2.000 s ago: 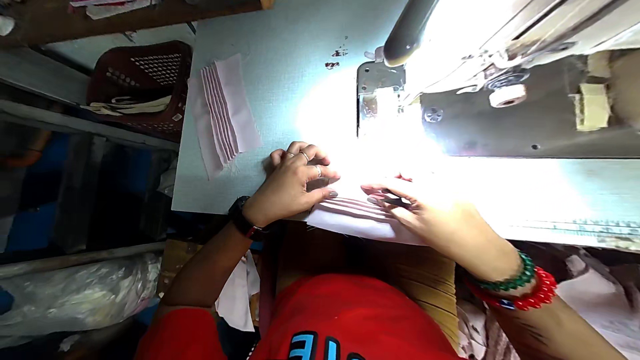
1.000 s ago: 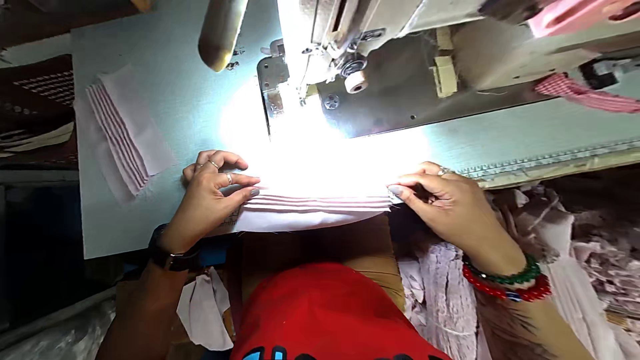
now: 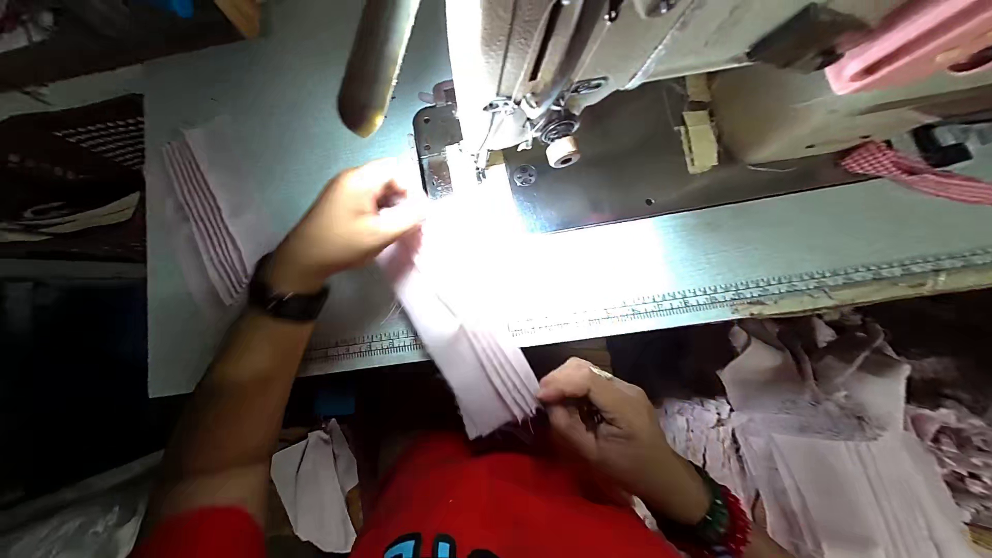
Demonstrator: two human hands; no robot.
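Note:
A pale pink pleated fabric piece (image 3: 473,349) slants from beside the sewing machine's needle area down over the table's front edge. My left hand (image 3: 356,213) holds its upper end, partly washed out by glare. Its lower corner, where the pleats end in loose threads, is pinched between the thumb and finger of my right hand (image 3: 601,415). The presser foot (image 3: 480,167) of the sewing machine (image 3: 542,62) stands just right of my left hand. Another pleated fabric piece (image 3: 205,217) lies flat on the table at left.
A ruler tape (image 3: 697,298) runs along the front edge of the worktable (image 3: 814,232). A brown basket (image 3: 77,170) stands at left. Pale fabric pieces (image 3: 837,465) are heaped below at right. A checked cloth strip (image 3: 914,174) lies by the machine's base.
The held fabric lay crosswise along the table edge and now slants lengthwise. My left hand has moved up toward the needle area, and my right hand down toward my body.

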